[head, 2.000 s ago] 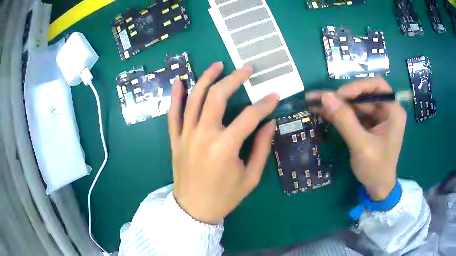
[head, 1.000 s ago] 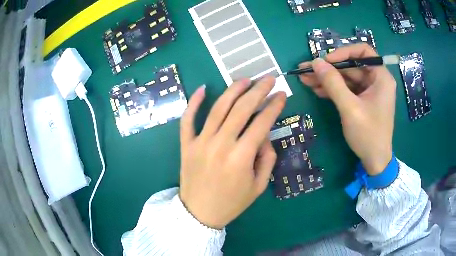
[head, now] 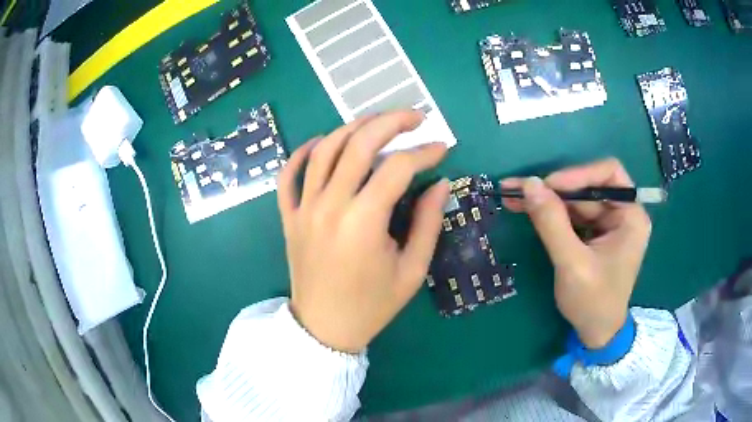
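A black circuit board [head: 466, 255] with gold pads lies on the green mat between my hands. My left hand [head: 354, 231] is spread over its upper left part, with the thumb at the top edge; whether the fingers hold anything is hidden. My right hand [head: 589, 239], with a blue wrist band [head: 606, 350], grips a thin black pen-like tool [head: 598, 194]. The tool's dark tip is at the board's upper right corner. A white label sheet [head: 363, 66] with grey rectangles lies above the board, its lower end partly behind my left fingers.
More circuit boards lie at the upper left [head: 216, 66], left [head: 231, 161] and upper right [head: 542, 74]. A narrow board [head: 669, 124] lies at the right. A white charger [head: 111, 124] with cable and a whitish wrapped packet [head: 89, 222] lie at the left, below yellow tape [head: 140, 41].
The tool tip has moved from the label sheet's lower end down to the board's upper right corner. My left hand has shifted slightly left. The whole view has shifted a little.
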